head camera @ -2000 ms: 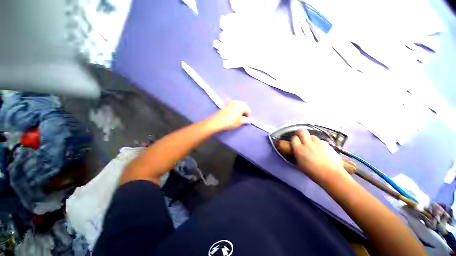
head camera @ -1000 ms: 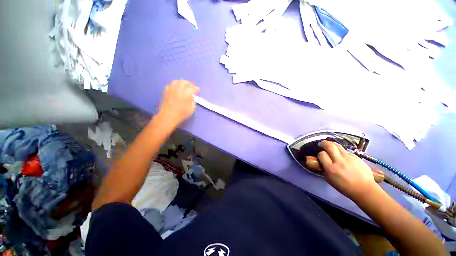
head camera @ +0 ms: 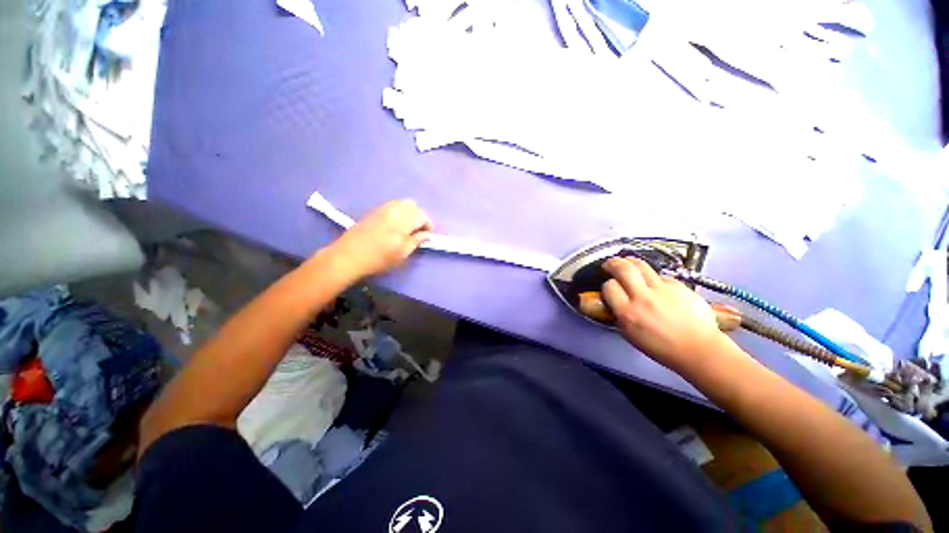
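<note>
A narrow white fabric strip [head camera: 489, 250] lies along the near part of the purple-blue table. Its far left end sticks out beyond my left hand. My left hand [head camera: 390, 237] pinches the strip near its middle, fingers closed on it. My right hand [head camera: 656, 307] is closed on the brown handle of the steam iron [head camera: 586, 273]. The iron's pointed tip faces left and rests on the strip's right part; what lies under the soleplate is hidden.
A broad heap of white cut pieces [head camera: 624, 125] lies beyond the strip. A blue hose [head camera: 775, 312] and a brown ribbed hose [head camera: 791, 341] run from the iron to a rag bundle [head camera: 908, 385]. White scraps [head camera: 94, 115] lie past the left edge. A cardboard box [head camera: 744, 463] stands below right.
My left hand moved left, then back right along the strip, leaving its left end free. The iron shifted right, then back left in view. The camera view has also shifted.
</note>
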